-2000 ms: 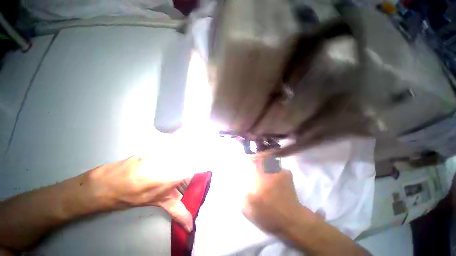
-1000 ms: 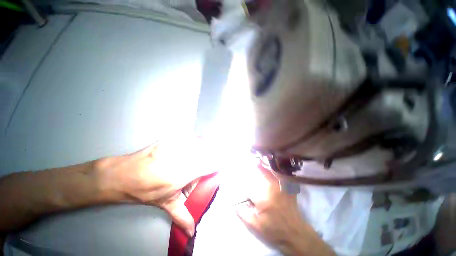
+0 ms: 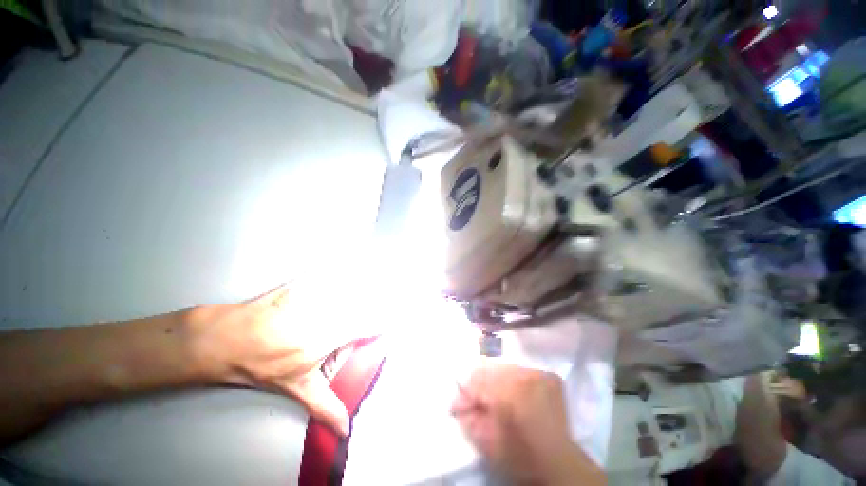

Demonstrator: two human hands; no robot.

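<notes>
A red band [image 3: 357, 378] runs beside the white garment [image 3: 408, 418] up towards the needle area of the cream sewing machine head [image 3: 494, 214]. My left hand [image 3: 261, 346] lies flat at the left, its thumb on the red band; its fingertips are lost in the lamp's glare. My right hand [image 3: 517, 418] is on the white cloth just below the presser foot area, fingers curled and blurred. Glare hides the needle and what my right fingers touch.
The lamp bar [image 3: 399, 195] stands left of the head. Piled white cloth [image 3: 285, 38] lies behind the white table [image 3: 123, 190]. Coloured materials are at the back right. Another person's arm [image 3: 760, 427] shows at the lower right.
The view has shifted, so the machine head looks smaller and more background shows. My left hand keeps its hold on the red band. My right hand looks more curled.
</notes>
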